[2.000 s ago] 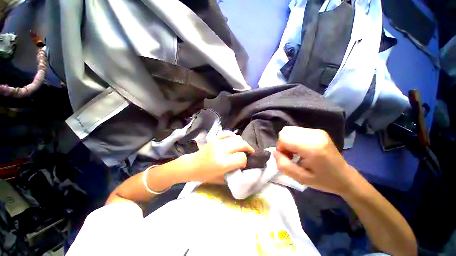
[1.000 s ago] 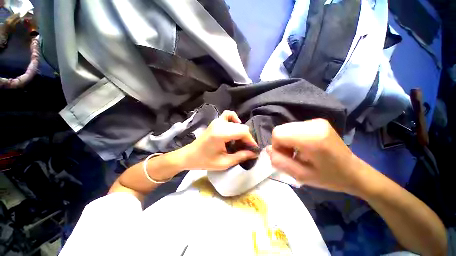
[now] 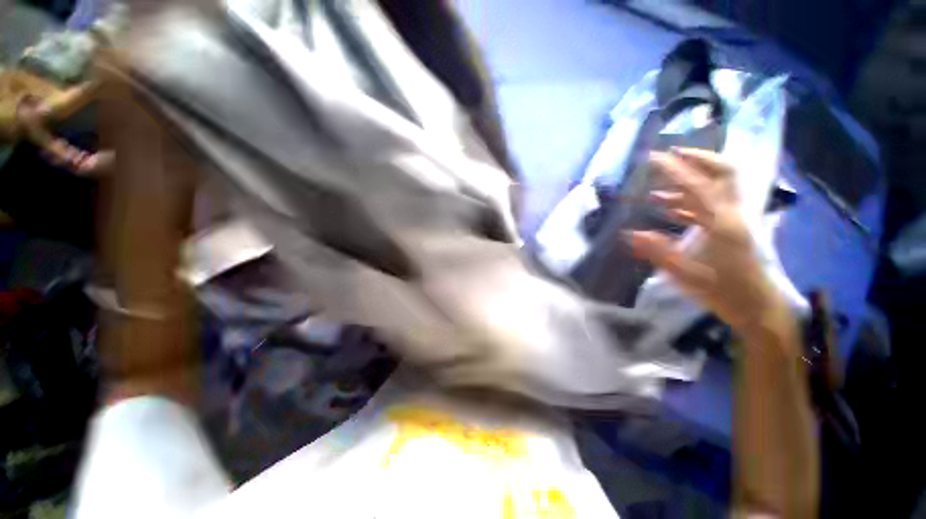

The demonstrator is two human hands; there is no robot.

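The large grey-backed dark garment [image 3: 406,233] is blurred and stretched from the upper left across my lap. My left arm reaches up the left side. My left hand [image 3: 152,46] is at the garment's upper left end and appears to grip it, but its fingers are too blurred to make out. My right hand [image 3: 701,238] is raised with fingers apart and empty, above the second pile of pale blue-white and dark cloth [image 3: 756,132] on the blue table [image 3: 548,61].
A dark flat cloth piece [image 3: 833,142] lies on the table's far right. A brown handle [image 3: 818,335] is at the table's right edge. A pinkish cord or hose [image 3: 66,152] is at the upper left. Blurred cloth pieces [image 3: 274,355] lie low on the left.
Both hands have left the small bunched part at my lap. My left hand has gone far up left, my right hand up right. The garment has swung over my lap, its pale side showing.
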